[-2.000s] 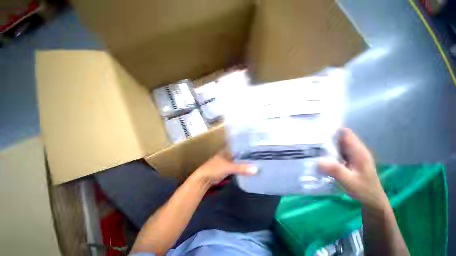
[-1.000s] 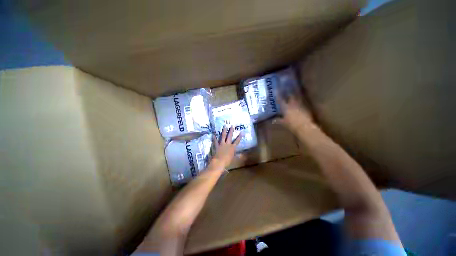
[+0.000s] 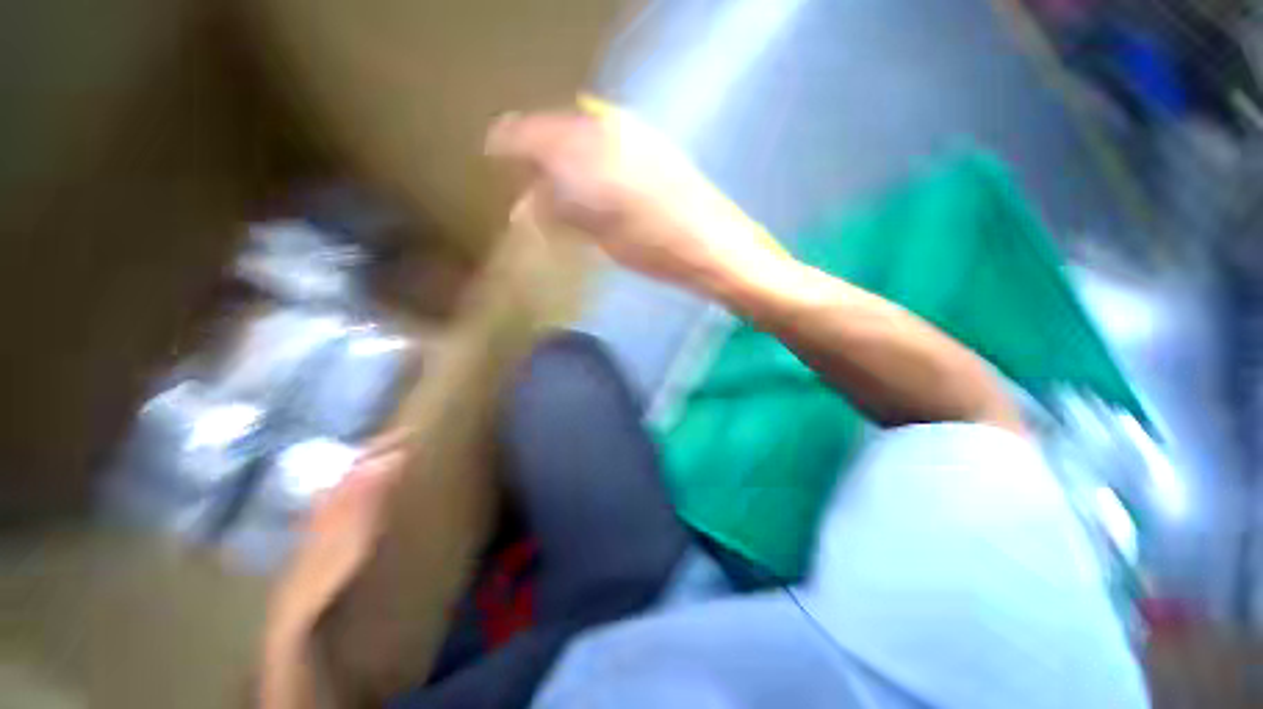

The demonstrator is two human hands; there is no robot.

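The frame is strongly blurred. The open shipping carton [image 3: 450, 402] fills the left side. Several polybagged products [image 3: 236, 402] lie inside it as shiny grey-white patches, their print unreadable. My left hand [image 3: 339, 533] is inside the carton's near wall, beside the packets; its fingers are blurred and I cannot tell if it holds anything. My right hand [image 3: 575, 173] is over the carton's right near corner, with no packet visible in it; its fingers are too blurred to read.
A green tote [image 3: 900, 263] stands at the right, with shiny packets [image 3: 1108, 471] at its right side, partly behind my sleeve. My dark-clothed knee [image 3: 575, 429] is against the carton. A red patch [image 3: 508, 596] shows below. Grey floor lies beyond.
The view has swung right, bringing the green tote back in. My right hand has left the packet inside the carton and moved out to its corner. My left hand is nearer the carton's near wall.
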